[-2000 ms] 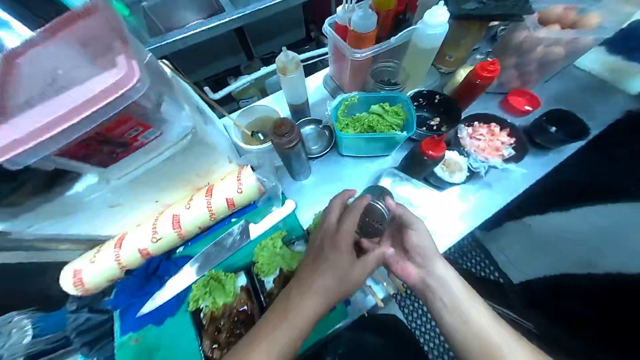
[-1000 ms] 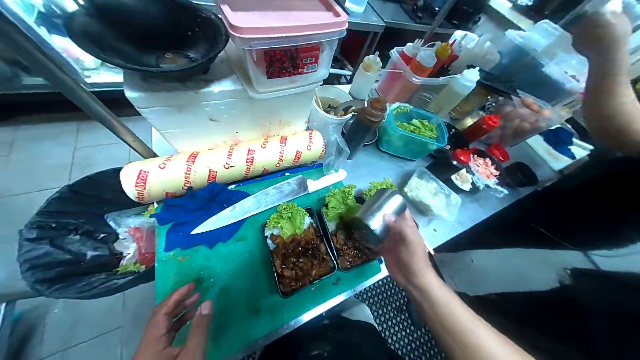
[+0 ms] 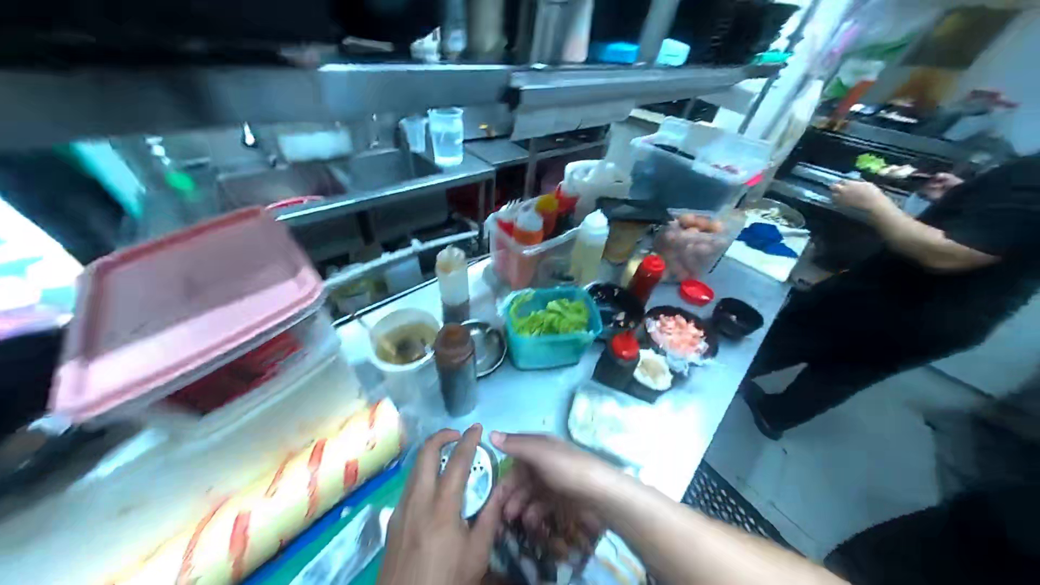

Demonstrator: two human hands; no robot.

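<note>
Both hands are together at the bottom centre, around a metal shaker with a perforated lid (image 3: 469, 478). The fingers of my left hand (image 3: 443, 512) lie over its left side and top. My right hand (image 3: 552, 487) is at its right side; blur hides how firmly each one grips. Below them, partly covered, is a container of dark brown food (image 3: 552, 536). A blurred knife blade (image 3: 345, 552) lies on the green cutting board (image 3: 386, 500) at left. Beyond the hands stand a brown-filled squeeze bottle (image 3: 456, 370) and a teal tub of lettuce (image 3: 552, 349).
A roll of printed cling film (image 3: 284, 504) and a pink-lidded bin (image 3: 195, 301) occupy the left. A white tub (image 3: 404, 341), red-capped bottles (image 3: 647, 278), and a bowl of pink pieces (image 3: 679, 335) stand farther back. A person in dark clothing (image 3: 918, 260) works at right.
The view has swung up and right. My left hand, apart over the board one second ago, has come to the shaker beside my right hand. The shaker, tilted over the food then, now shows its perforated lid.
</note>
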